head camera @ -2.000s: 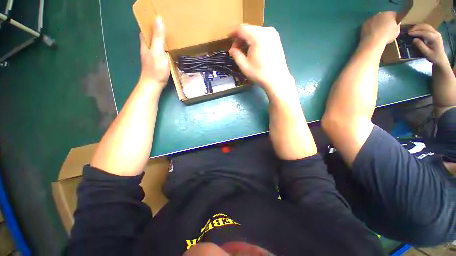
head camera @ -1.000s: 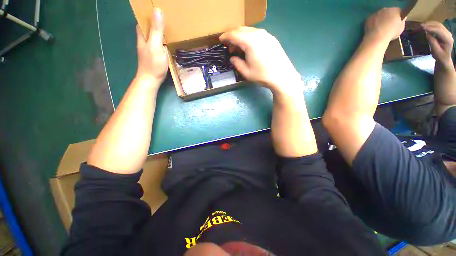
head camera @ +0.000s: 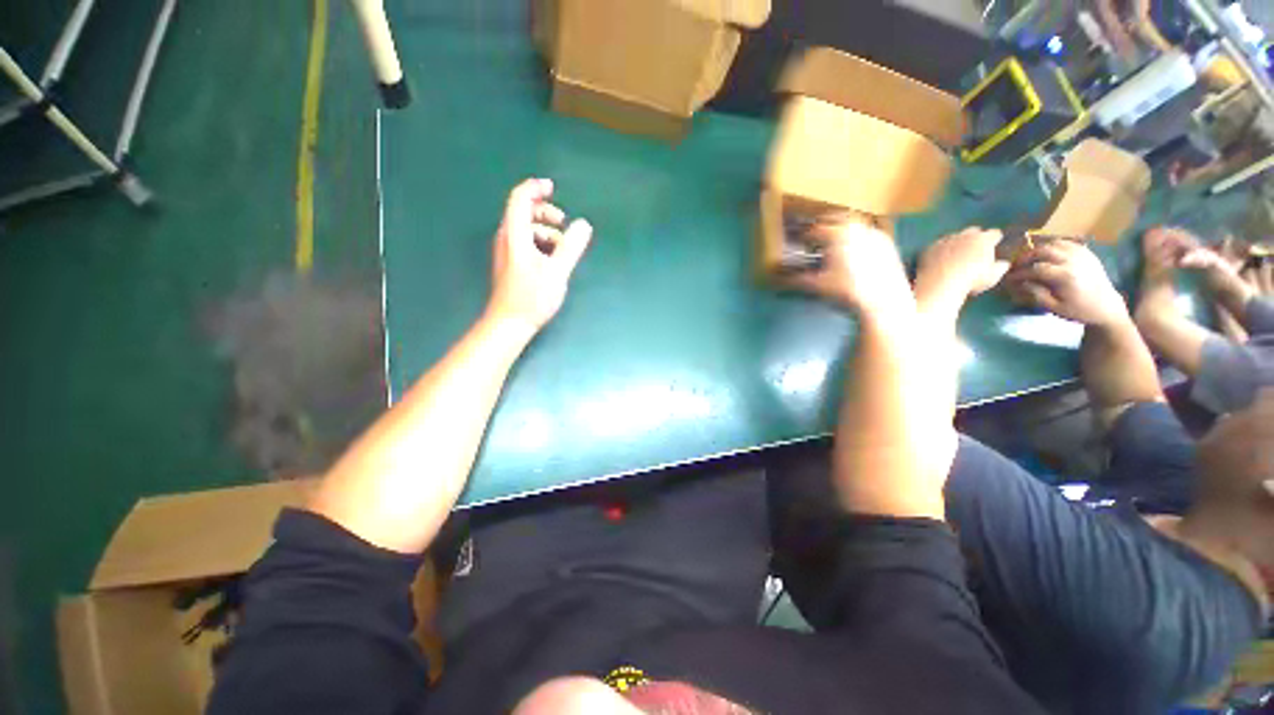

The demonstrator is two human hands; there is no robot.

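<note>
A small brown mailer box [head camera: 767, 238] stands on the green bench top to the right, its lid [head camera: 855, 151] raised at the back. The box and my right hand are blurred. My right hand [head camera: 855, 266] is at the box's front right part, over its dark contents [head camera: 806, 235]; the fingertips are hidden, so I cannot tell whether it grips the box or something in it. My left hand [head camera: 534, 261] is raised over the bench on the left, empty, with its fingers apart and slightly curled.
A larger brown carton [head camera: 636, 63] is at the bench's far side, beside a black block and a yellow-edged device [head camera: 1006, 109]. A supply carton [head camera: 119, 636] with dark items is low left. Neighbours' hands [head camera: 1069, 284] work at an open box [head camera: 1097, 196] on the right.
The view has shifted, showing more of the far bench. My left hand has let go of the box. The box is now farther right, with my right hand still at it.
</note>
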